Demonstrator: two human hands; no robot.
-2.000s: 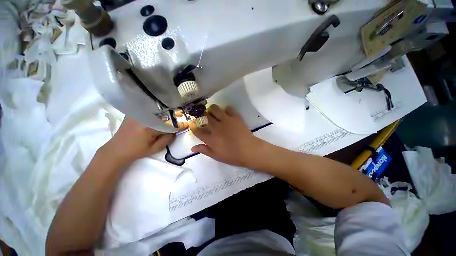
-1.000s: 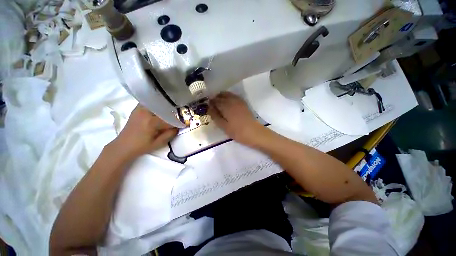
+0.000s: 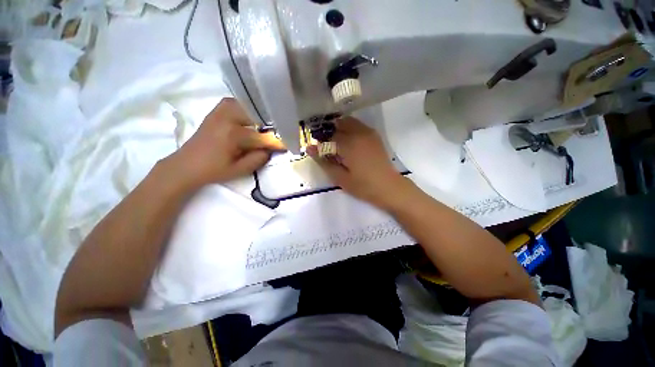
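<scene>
The white garment cloth (image 3: 143,129) lies in folds left of the needle and along the table's left part. My left hand (image 3: 230,143) is at the left of the presser foot (image 3: 304,140), fingers pinched together on the edge of the white cloth. My right hand (image 3: 359,158) is just right of the presser foot, fingertips bent beside the ribbed knob (image 3: 327,149). What its fingertips touch is hidden. The needle plate (image 3: 294,179) shows bare below both hands. The needle area is lit and small.
The sewing machine arm (image 3: 416,54) spans the top. A bobbin winder (image 3: 549,147) stands on the right, near curved white paper (image 3: 503,168). A printed scale (image 3: 323,244) runs along the front edge. A blue packet (image 3: 533,254) and white bundle (image 3: 600,290) are lower right.
The view has shifted, so the machine looks larger and further right. My right hand first drew back from the plate and is now low beside the foot. My left hand is closer to the needle.
</scene>
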